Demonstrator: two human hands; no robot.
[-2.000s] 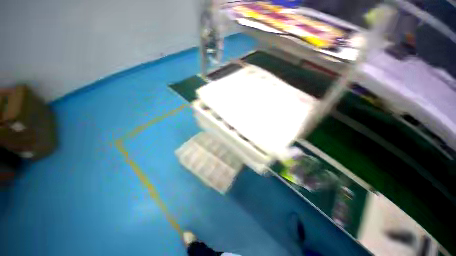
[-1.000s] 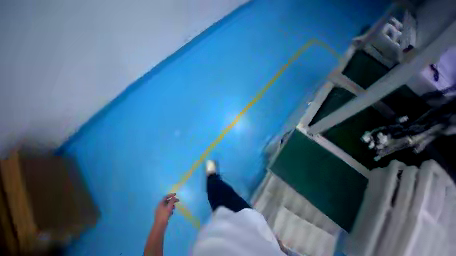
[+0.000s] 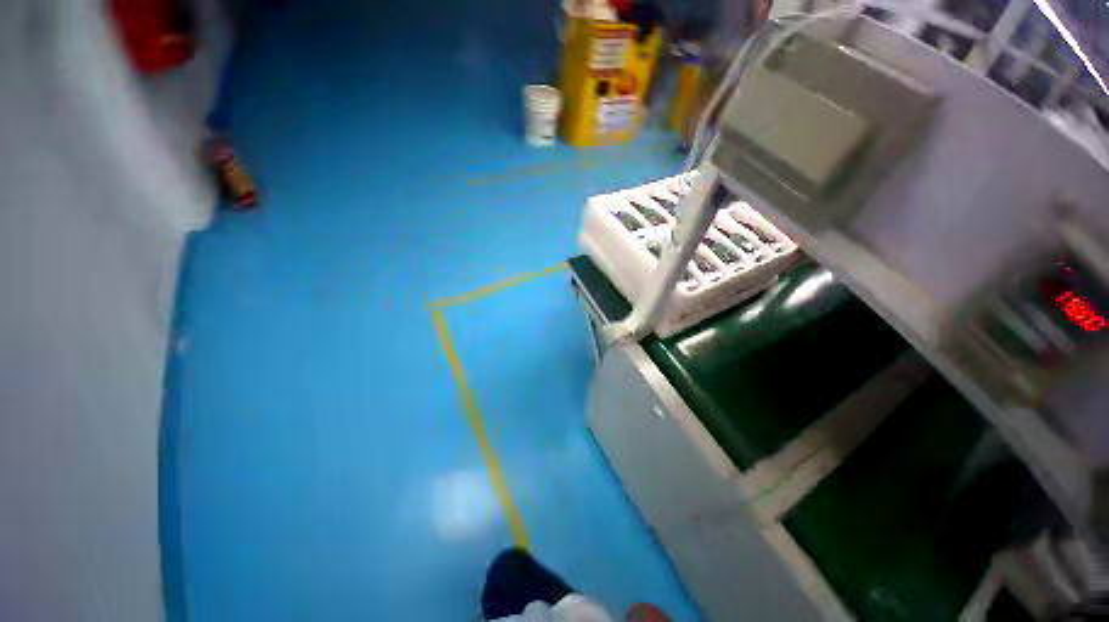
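A sliver of skin [image 3: 648, 612] shows at the bottom edge, right of my clothing; it looks like part of my right hand, cut off by the edge, and its fingers cannot be made out. My left hand is out of the picture. Nearest ahead, a white slotted parts tray [image 3: 733, 289] sits at the far end of the conveyor, with dark and greenish items in its slots. It may be more than one tray stacked. No hand touches it.
Dark green conveyor belt [image 3: 778, 352] runs along the right, beside a pale side panel [image 3: 645, 456]. A slanted white post [image 3: 677, 259] stands near the tray. A grey box [image 3: 803, 128] and red-digit display [image 3: 1077, 309] hang above. Yellow box [image 3: 604, 85] and white bucket [image 3: 541, 116] stand on the floor.
The view has moved along the aisle to the conveyor's end. The slotted tray, yellow box and bucket have come into view. My left hand, seen open-looking at lower left before, has left the picture.
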